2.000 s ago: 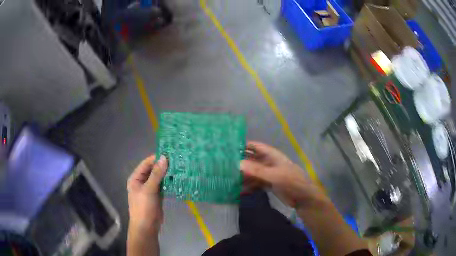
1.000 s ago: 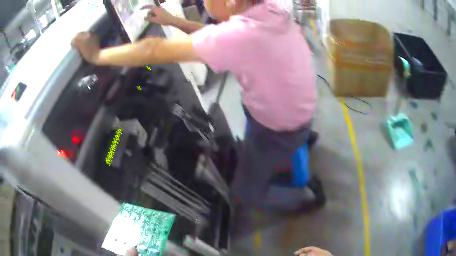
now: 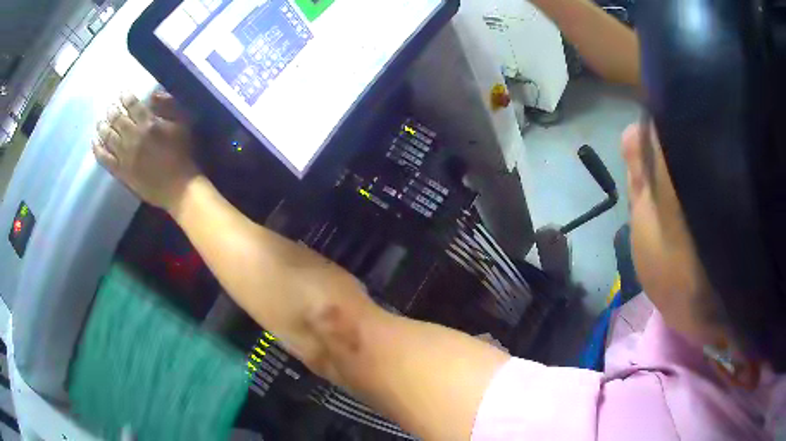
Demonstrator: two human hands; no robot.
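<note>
A green circuit board (image 3: 155,370), blurred by motion, is at the lower left, held up in front of the machine. A small pale fingertip (image 3: 127,433) shows against it at the bottom edge; it appears to be my left thumb, and the rest of that hand is cut off. My right hand is out of the picture. The board's lower end is also cut off by the edge.
A person in a pink shirt (image 3: 552,400) leans in close from the right, one arm across the machine, that hand on its pale cover (image 3: 65,215). A lit monitor (image 3: 302,86) is at the top. Dark feeders (image 3: 422,194) lie beneath. A black crank handle (image 3: 595,172) is at the right.
The view has moved much closer to the machine and the other person. The board looks larger and sits further left. My right hand, at the bottom edge before, has left the picture. The monitor's screen now shows.
</note>
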